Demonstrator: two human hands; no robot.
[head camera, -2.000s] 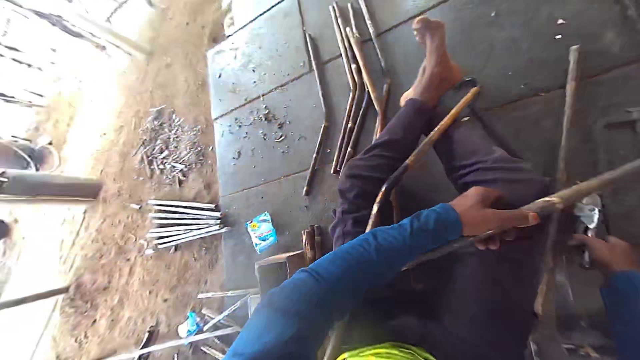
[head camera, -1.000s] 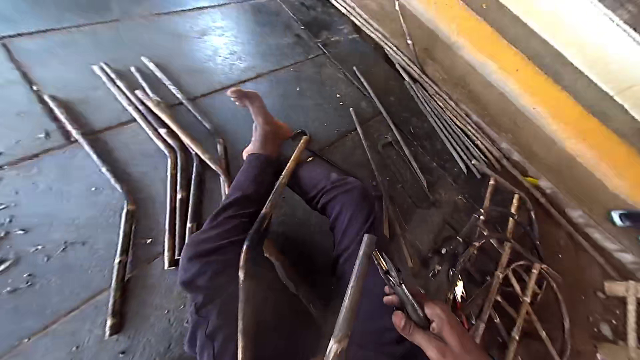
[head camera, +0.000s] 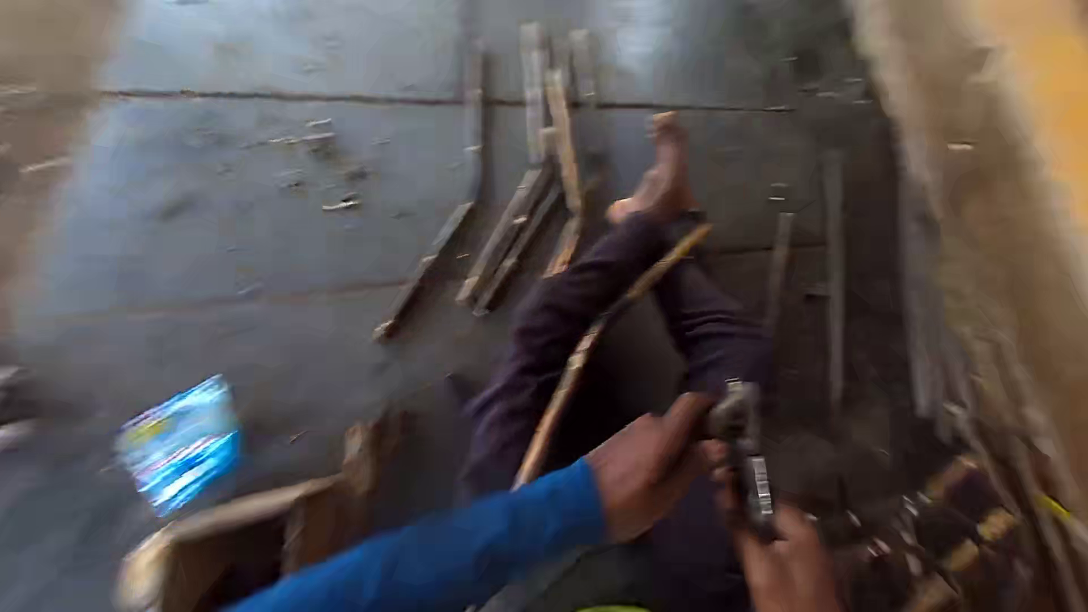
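Note:
The frame is blurred. My right hand [head camera: 786,552], at the lower right, is closed round a metal hand tool [head camera: 755,476] that looks like pliers or cutters, its head pointing up. My left hand [head camera: 650,472], in a blue sleeve, is curled just left of the tool's head, fingers close to it; what lies inside its grasp is hidden. A bent wooden stick [head camera: 574,365] runs across my legs, left of my hands, its upper end near my shin. Several more bent sticks [head camera: 510,234] lie on the floor beyond my left leg.
A blue and white packet [head camera: 183,446] lies on the slab floor at left, near a wooden block or box [head camera: 246,510]. Wood shavings [head camera: 327,157] are scattered farther off. Thin rods [head camera: 835,289] lie right of my legs, with blurred cane pieces at the lower right.
The view has swung a lot. My left hand, out of view one second ago, is now beside the tool. The long stick it gripped two seconds ago no longer shows plainly.

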